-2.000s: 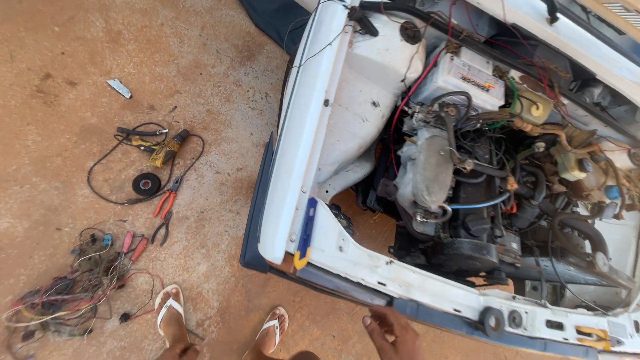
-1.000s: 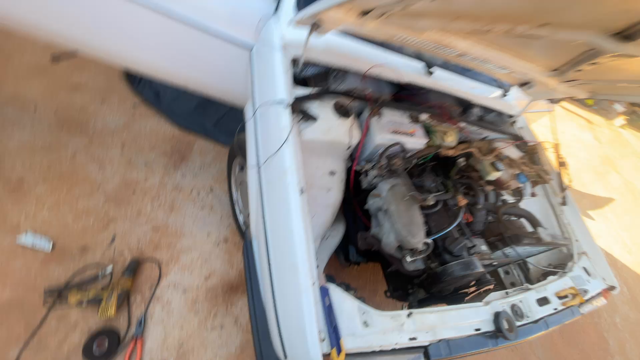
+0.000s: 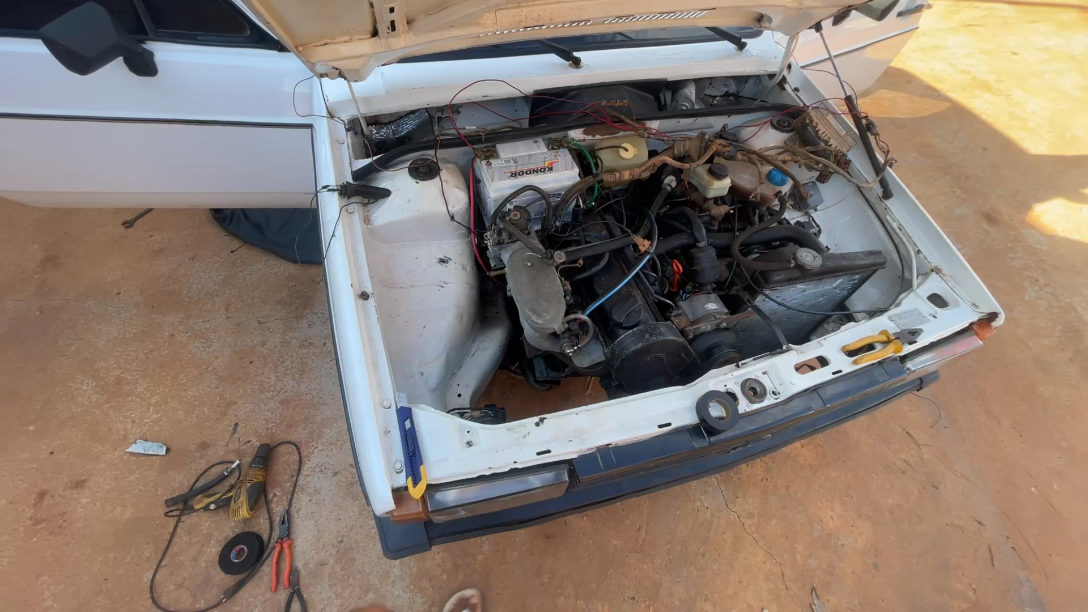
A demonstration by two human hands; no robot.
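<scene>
Neither of my hands shows in the head view. Before me stands a white car with its hood raised, the engine (image 3: pixel 629 314) exposed. A white Kondor battery (image 3: pixel 529 180) sits toward the rear of the bay. On the front panel lie yellow-handled pliers (image 3: pixel 875 346), a roll of black tape (image 3: pixel 716 411) and, at the left corner, a blue and yellow utility knife (image 3: pixel 411 450). Red-handled pliers (image 3: pixel 282 557), another black tape roll (image 3: pixel 240 552) and a yellow and black tool with a cable (image 3: pixel 249 489) rest on the ground at lower left.
The front bumper (image 3: pixel 663 463) crosses the lower middle. An open car door (image 3: pixel 161 127) reaches out at the left, with a dark cloth (image 3: pixel 268 234) on the ground beneath it. Loose red wires run along the rear of the bay. Part of a foot (image 3: pixel 463 600) shows at the bottom edge.
The hand seen near the front bumper two seconds ago is out of view now. The view has swung up, bringing in the raised hood and open door; the wire pile has left it.
</scene>
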